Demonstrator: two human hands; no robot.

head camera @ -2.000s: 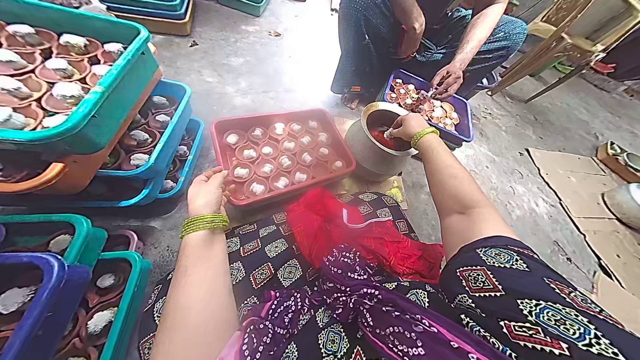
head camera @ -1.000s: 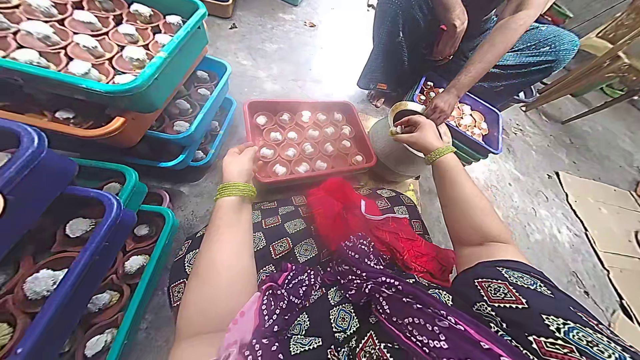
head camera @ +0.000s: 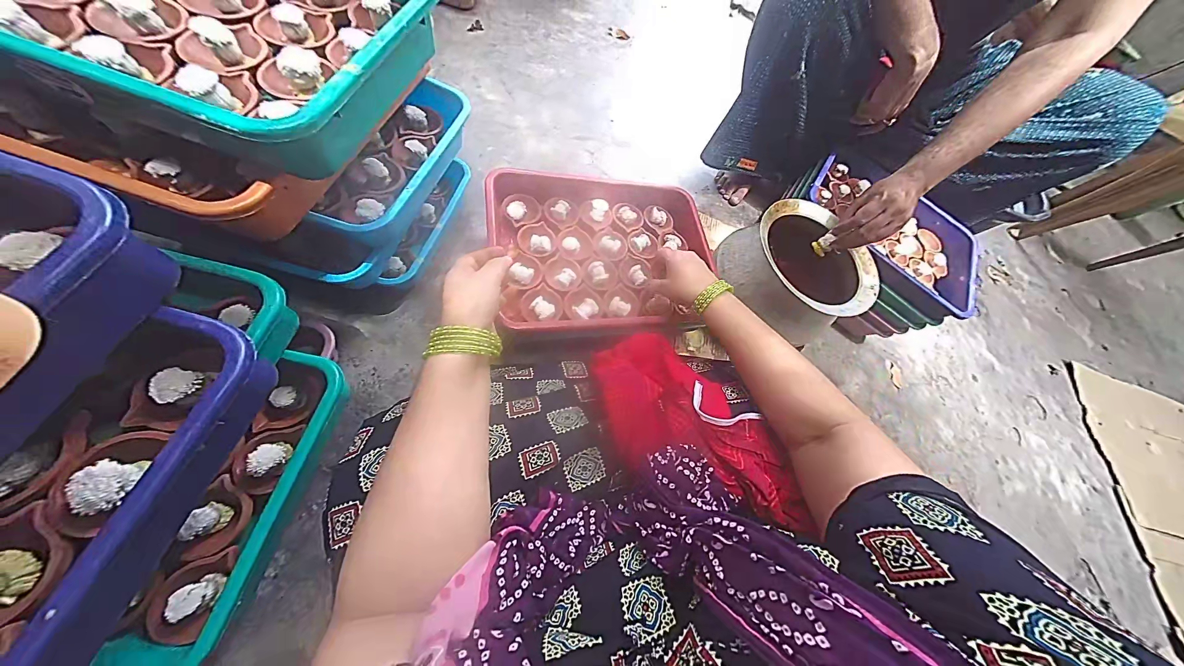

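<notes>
A red plastic tray (head camera: 601, 324) lies in front of me, filled with rows of small clay lamps, each with a white tuft in it. My left hand (head camera: 478, 285) is at the tray's left rim, fingers bent; whether it grips the rim is unclear. Over the tray's right side is my right hand (head camera: 683, 276), its fingertips among the lamps by a white tuft; what it holds cannot be made out. Right of the tray stands a round metal pot (head camera: 819, 254) of dark liquid. A co-worker's hand (head camera: 879, 211) holds a small pale piece over it.
Stacked plastic trays (head camera: 361, 102) of clay lamps with white tufts rise at the left. A purple tray (head camera: 967, 268) of lamps tops another stack beside the squatting co-worker. Cardboard (head camera: 1138, 462) lies on the floor at the right, below a wooden chair (head camera: 1091, 199).
My right hand has moved left from the pot to the red tray's right side. The co-worker's hand has come from the purple tray to over the pot.
</notes>
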